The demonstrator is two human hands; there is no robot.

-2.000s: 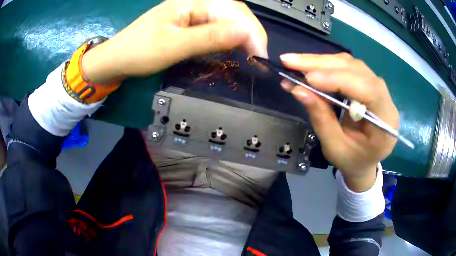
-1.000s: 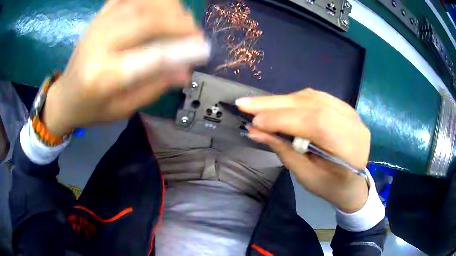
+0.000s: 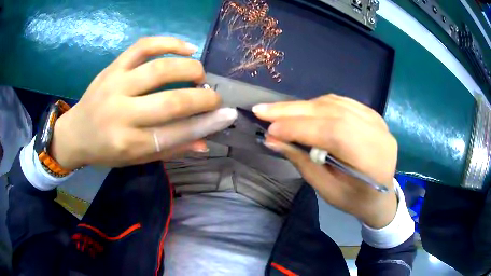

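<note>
The grey fixture plate (image 3: 242,94) lies at the tray's near edge, largely covered by both hands. My left hand (image 3: 145,108) is over its left end, with a whitish-covered fingertip at the left nest area. Whether it grips the plate is hidden. My right hand (image 3: 334,145) is shut on the tweezers (image 3: 352,175), which have a pale ring. Their dark tips point left, close to the left fingertip, and are mostly hidden. I cannot see whether they hold a coil. Tangled copper coils (image 3: 264,54) lie in the left part of the black tray (image 3: 388,81).
Another fixture plate (image 3: 363,12) lies beyond the tray. More metal plates (image 3: 430,8) are at the far right. A pale, shiny bundle of strips (image 3: 478,145) is at the right bench edge. The green bench top (image 3: 425,108) has a white strip. My lap is below.
My left hand has moved down and right onto the plate's left end, covering the screws and nest seen earlier. My right hand, with the tweezers, has barely moved since one second ago.
</note>
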